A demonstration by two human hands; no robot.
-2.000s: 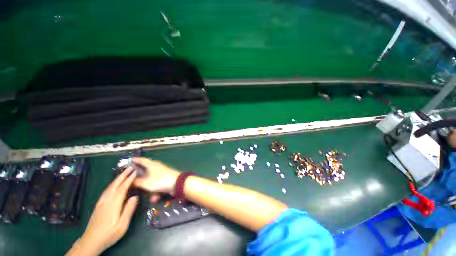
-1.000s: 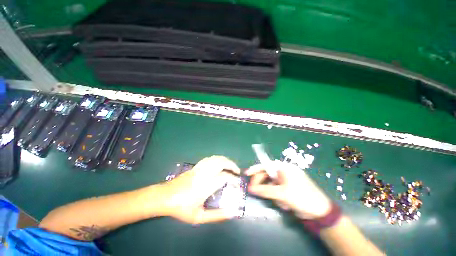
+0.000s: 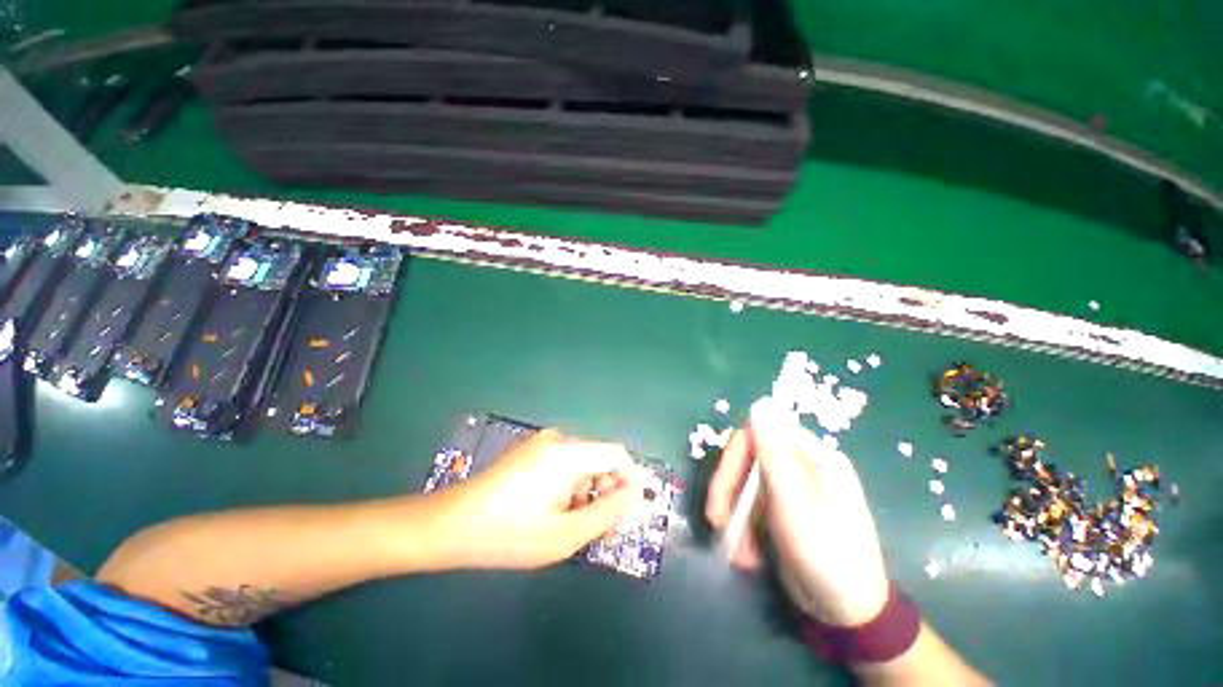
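A phone body (image 3: 636, 533) lies flat on the dark green bench in front of me, its circuit board end to the right. My left hand (image 3: 543, 499) rests over its middle with fingers curled; whether it pinches something small is hidden. My right hand (image 3: 805, 517), with a dark red wristband, holds pale tweezers (image 3: 744, 507) just right of the phone body, slightly blurred. Small white pieces (image 3: 821, 397) lie scattered beyond my right hand. Small copper-and-black parts (image 3: 1084, 517) lie in a pile at the right, with a smaller clump (image 3: 970, 396) beside it.
Several waiting phone bodies (image 3: 329, 342) lie in a row at the left. Stacked black trays (image 3: 510, 141) sit on the green conveyor (image 3: 925, 248) behind the chipped white rail (image 3: 604, 265). A pale post (image 3: 56, 145) stands at the far left.
The view has swung left since the oldest frame. My left hand has drawn back from the board end, uncovering more of it. My right hand with the tweezers has turned and sits nearer the white pieces.
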